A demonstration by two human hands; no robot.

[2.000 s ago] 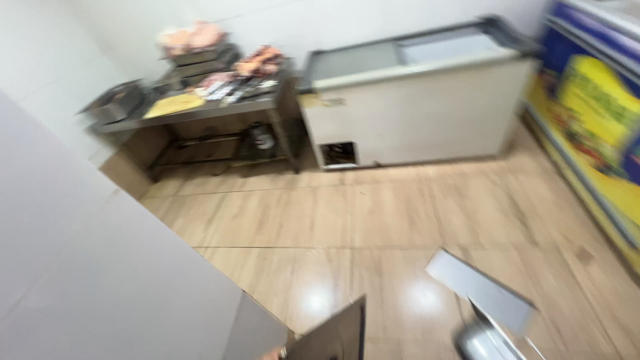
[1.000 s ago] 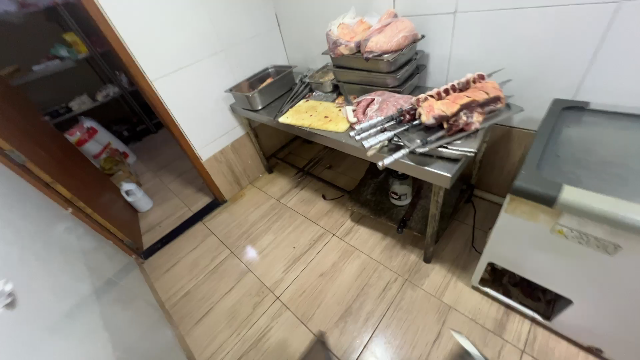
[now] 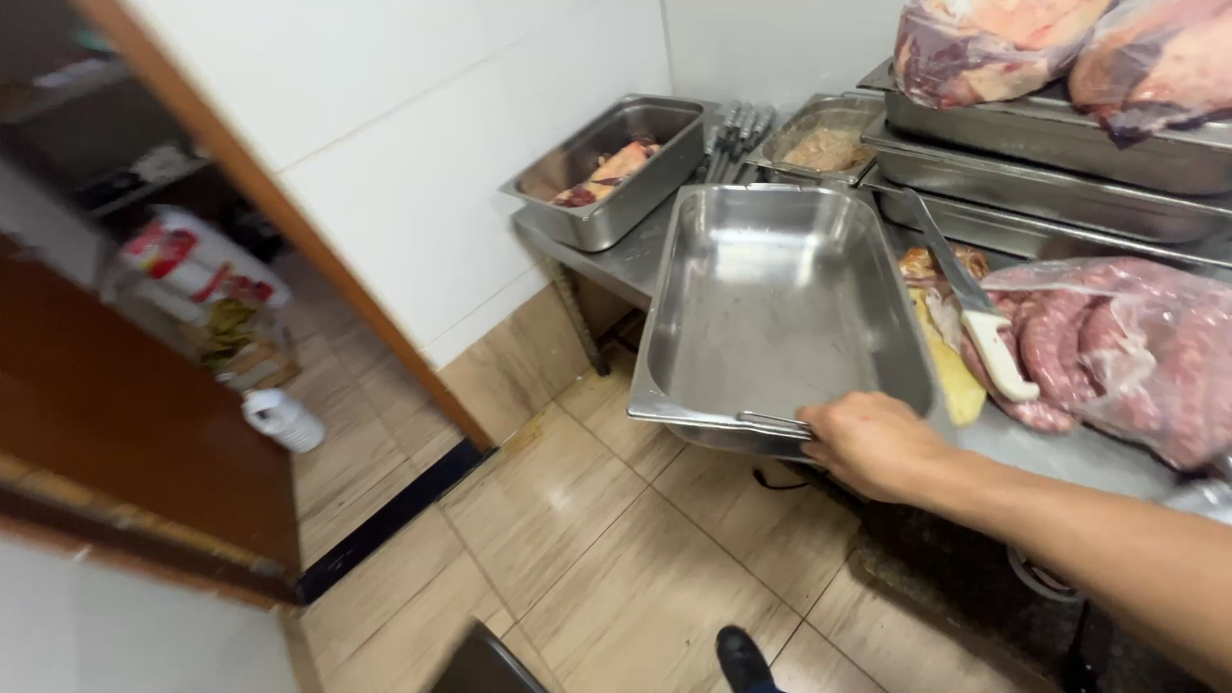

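Observation:
My right hand [image 3: 871,445] grips the wire handle at the near end of an empty, deep stainless steel pan [image 3: 784,308], which is over the table's front edge. Just right of the pan, a white-handled knife [image 3: 972,298] rests on bagged raw sausages [image 3: 1136,337], beside a yellow cutting board [image 3: 948,361]. My left hand is out of view; a dark, blurred flat object [image 3: 486,664] shows at the bottom edge. Behind the pan stand a steel pan of raw meat [image 3: 606,226], several metal skewers [image 3: 736,135] and a smaller pan of pale food [image 3: 823,140].
Stacked steel pans [image 3: 1020,135] with bagged meat [image 3: 1001,43] on top stand at the back right of the steel table [image 3: 616,252]. At left, a brown door [image 3: 135,414] stands open by a doorway, with a white plastic bottle [image 3: 284,421] on the floor beyond.
The view has come close to the table. My right hand is now on the steel pan's handle. The large skewered meat seen on the table a second ago is out of view.

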